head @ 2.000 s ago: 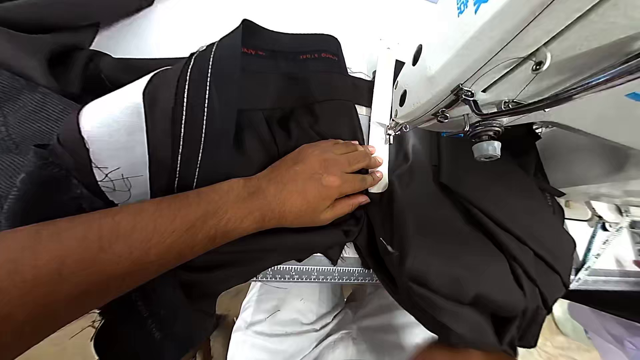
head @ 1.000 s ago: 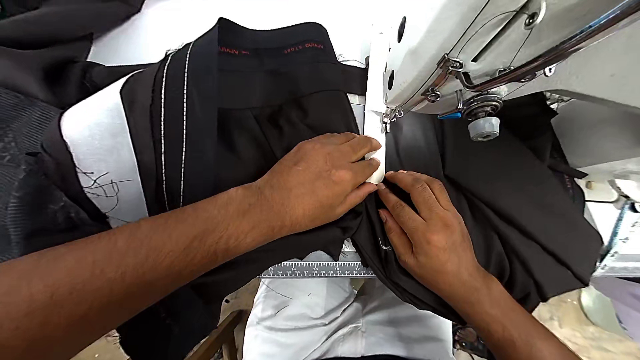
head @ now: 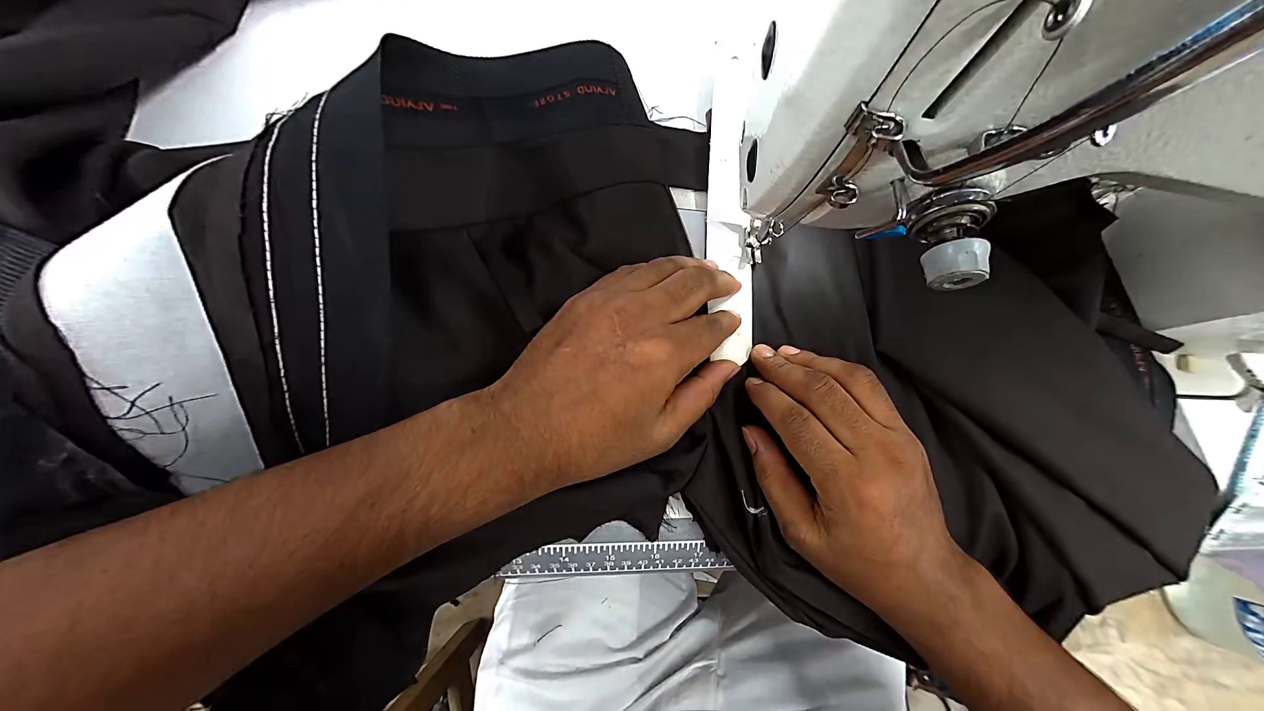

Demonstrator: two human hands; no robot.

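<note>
My left hand (head: 622,365) lies palm down on black fabric, its fingertips pressing a narrow white strip (head: 729,197) that runs up beside the needle and presser foot (head: 758,237) of a sewing machine. Just right of the strip's lower end, my right hand (head: 849,444) rests on the black garment (head: 987,395) with bent fingers, the fingertips at the fabric edge. Whether either hand pinches the cloth cannot be told. A black waistband with red lettering (head: 494,89) and white stitch lines (head: 318,267) spreads to the left.
The sewing machine head (head: 987,79) fills the upper right, with its thread tension knob (head: 956,259) above the cloth. A metal ruler (head: 622,558) lies along the table's front edge. Loose dark threads (head: 158,410) lie on the white tabletop at left. More dark cloth (head: 59,118) is at upper left.
Two seconds ago my right hand was mostly out of view at the bottom; it has come up onto the fabric beside the white strip. My left hand stays at the strip.
</note>
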